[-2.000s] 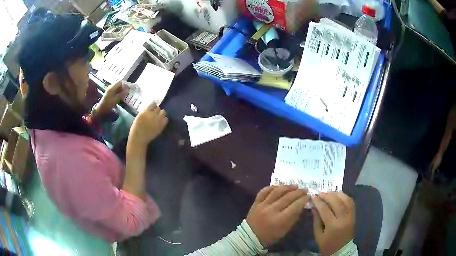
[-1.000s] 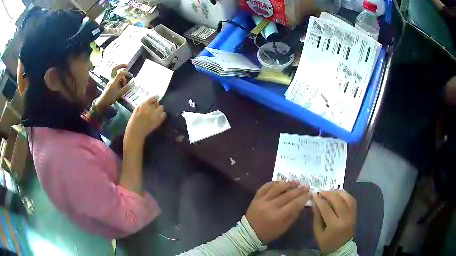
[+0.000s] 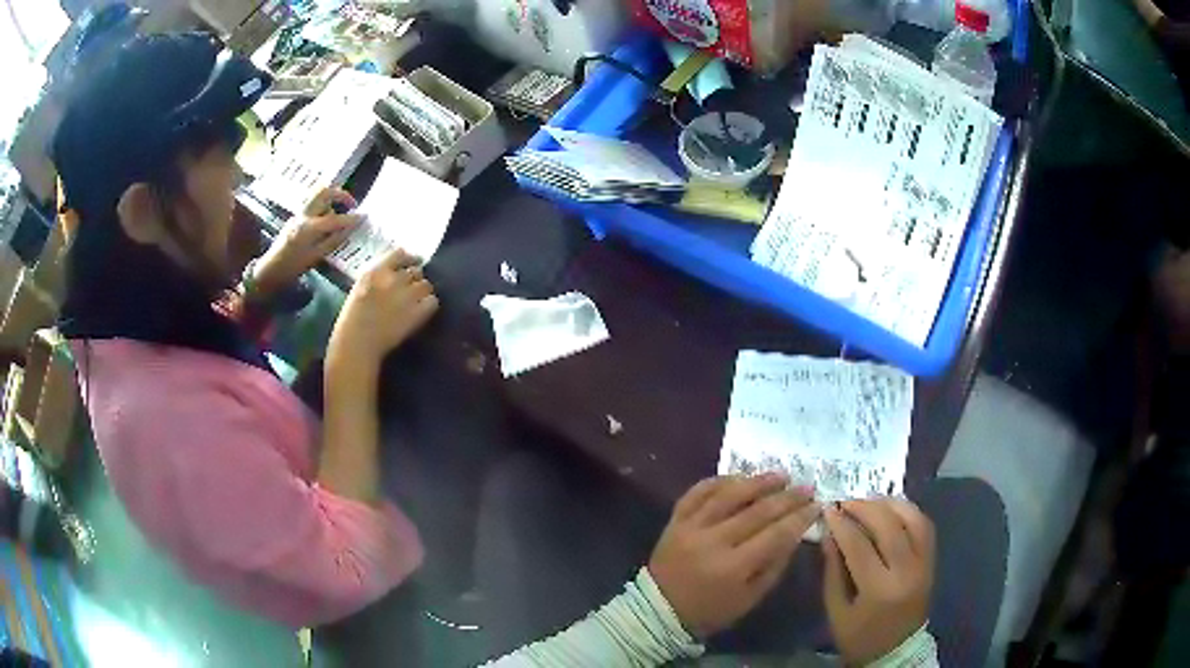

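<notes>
A printed leaflet [image 3: 818,415] lies on the dark tabletop at the front right, its near edge under my fingers. My left hand [image 3: 733,555] holds the left part of that edge, fingers together and pointing right. My right hand [image 3: 881,568] holds the same edge just right of it, with the fingertips of both hands close together. A small bit of white paper shows between them. The paper under my fingers is hidden, so I cannot tell how far the edge is folded.
A blue tray [image 3: 705,251] behind holds folded leaflets [image 3: 594,170], a round tub [image 3: 726,146] and a stack of unfolded leaflets [image 3: 881,189]. A clear bottle [image 3: 966,59] stands behind. Scrap paper [image 3: 544,332] lies mid-table. A coworker [image 3: 222,457] at left handles paper [image 3: 405,215] near a divided carton [image 3: 444,131].
My hands keep nearly the same place on the leaflet's near edge. The coworker's left-side hand has shifted on their paper. The view has moved slightly.
</notes>
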